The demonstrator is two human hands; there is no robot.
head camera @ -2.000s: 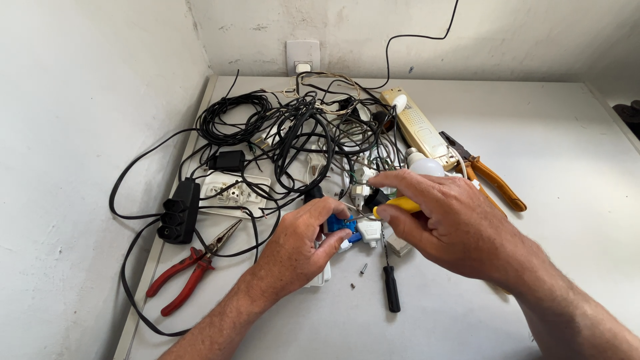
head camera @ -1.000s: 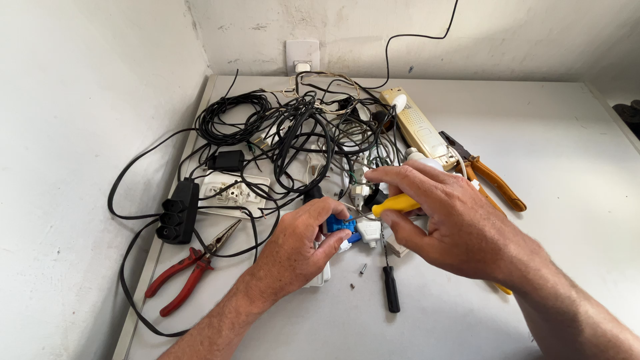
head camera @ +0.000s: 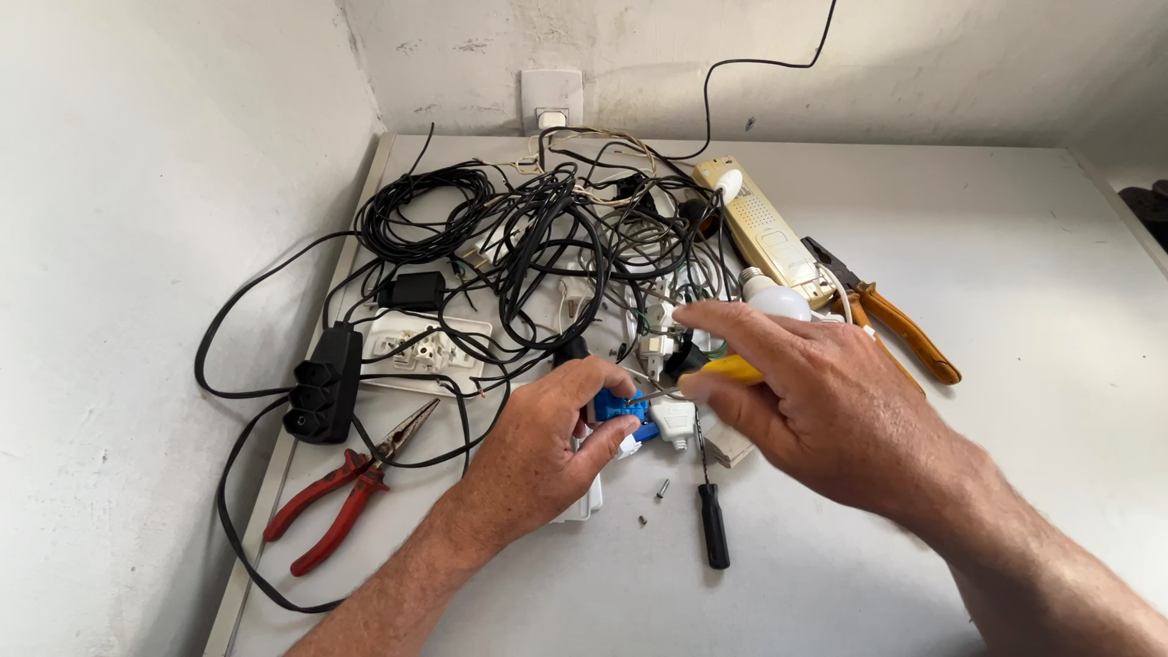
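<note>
Between the thumb and forefinger of my left hand [head camera: 538, 438] is a small blue plastic electrical part [head camera: 619, 405]. My right hand [head camera: 821, 411] grips the yellow handle of a screwdriver [head camera: 725, 372], whose thin shaft points left and reaches the blue part; the exact contact of its tip is hard to see. Just right of the blue part lies a white plug [head camera: 673, 423]. A screw [head camera: 662, 489] and a tiny metal piece [head camera: 642, 521] rest on the table below the hands, beside a black-handled screwdriver [head camera: 714, 527].
Tangled black cables [head camera: 547, 246] cover the table's rear half. On the left are a black multi-socket [head camera: 321, 388], a white socket plate [head camera: 383, 365] and red-handled long-nose pliers [head camera: 342, 516]. A cream handset [head camera: 766, 233], a light bulb [head camera: 778, 302] and orange-handled pliers [head camera: 903, 333] lie at right.
The yellow-handled screwdriver has turned in my right hand, and its handle now sits lower across the fingers. My left hand has stayed around the blue part.
</note>
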